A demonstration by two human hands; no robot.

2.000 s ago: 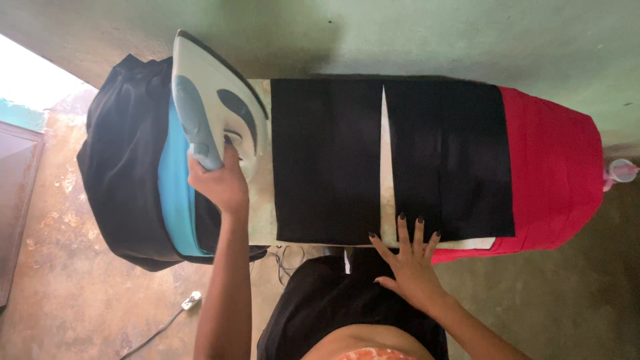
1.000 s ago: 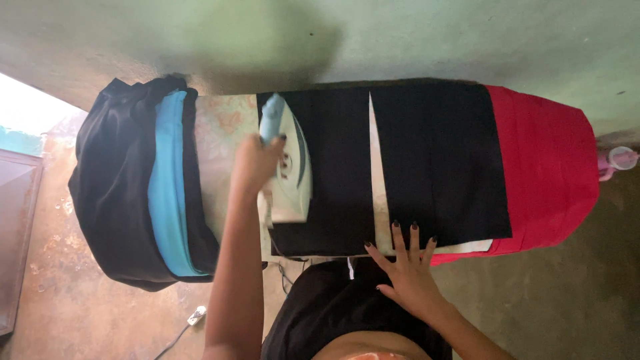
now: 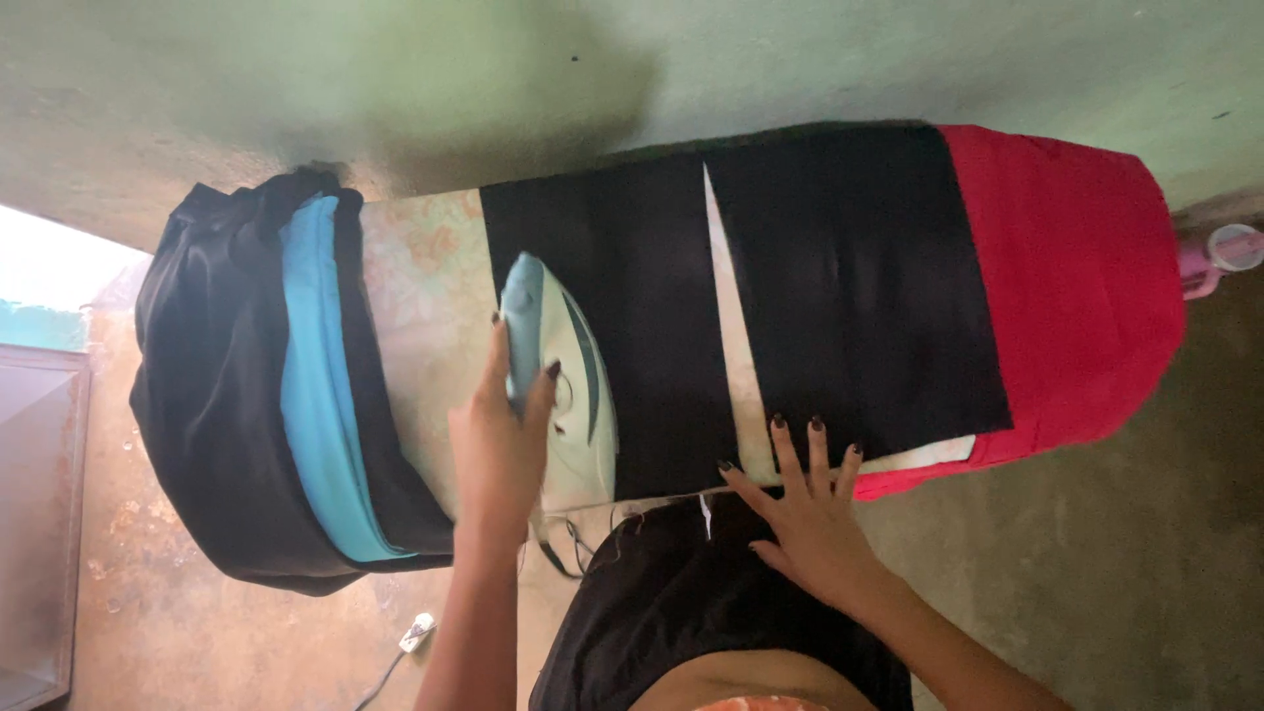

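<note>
My left hand (image 3: 502, 444) grips the blue-grey handle of a white clothes iron (image 3: 578, 415), which is over the left edge of a flat black cloth (image 3: 652, 326). A narrow pale wedge parts this cloth from a second black cloth panel (image 3: 869, 296) on its right. Both lie across an ironing board (image 3: 425, 296) with a faded floral cover. My right hand (image 3: 815, 523) is spread, palm down, its fingertips at the board's near edge by the foot of the wedge.
Red cloth (image 3: 1076, 296) covers the board's right end. Bunched black cloth (image 3: 217, 395) and a blue band (image 3: 321, 385) lie at the left end. A green wall (image 3: 790, 59) runs behind. On the floor lies a white electrical connector (image 3: 417, 632) with a cord; a pink object (image 3: 1200, 262) is far right.
Two seconds ago the iron was raised over the left end near the blue cloth; my left hand has brought it right onto the black cloth's left edge. My right hand stays near the board's edge.
</note>
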